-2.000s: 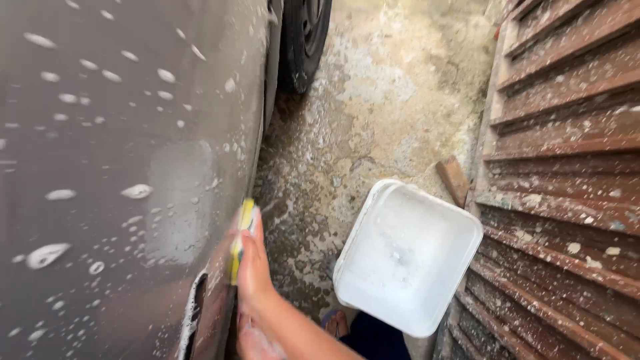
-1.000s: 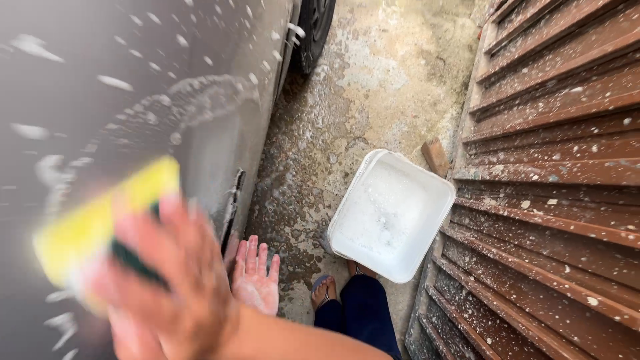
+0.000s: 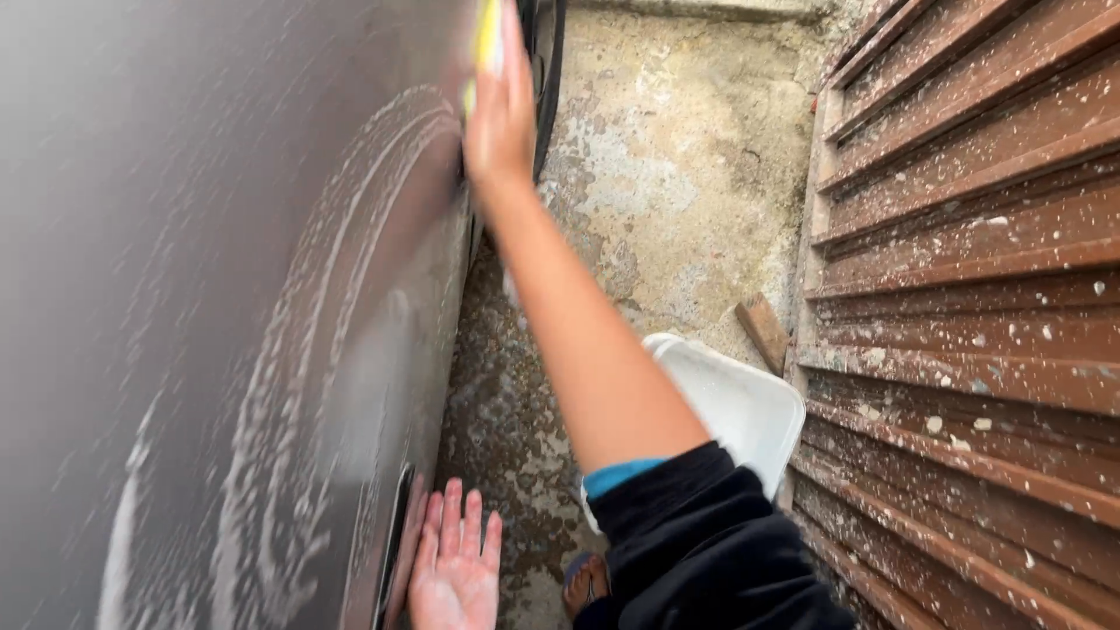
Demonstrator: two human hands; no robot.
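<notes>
My right hand [image 3: 500, 131], at the top centre, presses a yellow sponge [image 3: 486, 39] to the edge of a grey car body panel [image 3: 262, 262]. Much of the sponge is hidden by the fingers. Curved streaks of soap foam run down the panel. Low in the view, my left hand [image 3: 455, 569] is palm up with its fingers apart and nothing in it, beside the car's dark door handle [image 3: 398, 542]. A white plastic tub [image 3: 752, 402] stands on the ground, partly covered by my right arm.
A brown slatted metal gate or wall [image 3: 962, 350], spattered with white spots, runs along the right. A wooden block [image 3: 763, 332] lies beside the tub. My foot in a sandal [image 3: 584, 582] stands on the worn concrete ground [image 3: 665, 175]. A wheel's dark edge shows near the top.
My right hand has swept the sponge from the lower left to the top of the view. Separate foam spots on the panel have become curved streaks. My left hand stays low by the handle.
</notes>
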